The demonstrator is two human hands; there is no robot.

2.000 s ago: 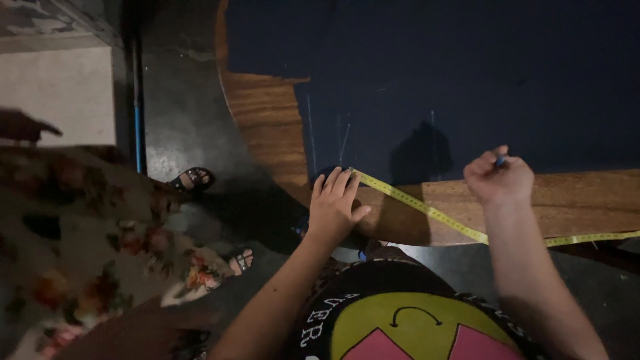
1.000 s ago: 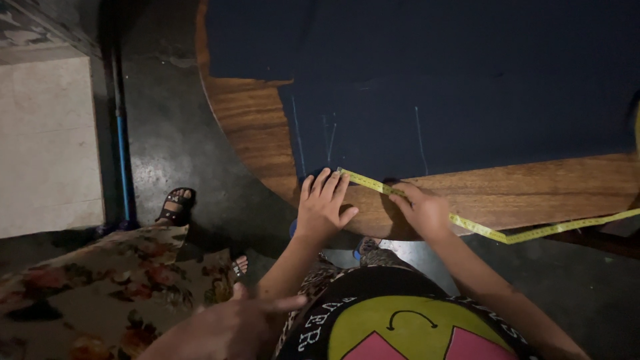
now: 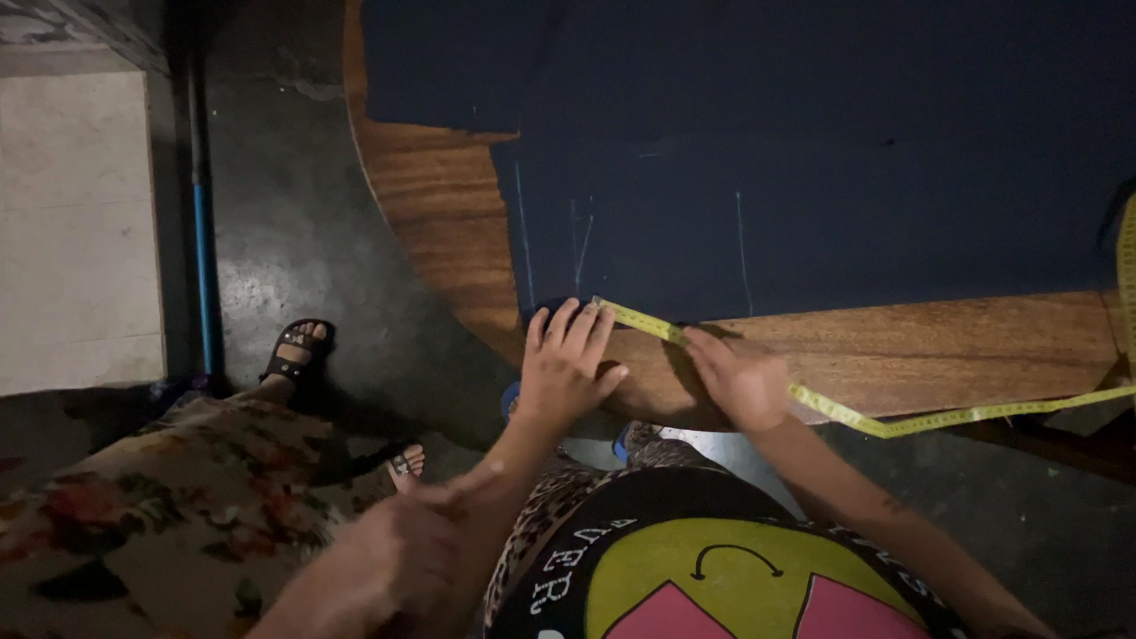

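Dark blue fabric lies flat on a wooden table, with several thin chalk lines near its lower left edge. My left hand presses the end of a yellow measuring tape at the fabric's lower edge, fingers spread. To its right, my right hand holds the tape between thumb and fingers over the table's wooden border. From there the tape runs on to the right, bent at the table's rim, and up at the far right. Whether my right hand holds anything else cannot be told.
Another person in a floral garment stands at the left, a blurred hand close to my left forearm. That person's sandalled foot is on the dark floor. A blue pole stands beside a pale tiled surface.
My right hand has moved left along the tape, from over the right part of the border, and took hold of it. The other person's hand has come in beside my left forearm.
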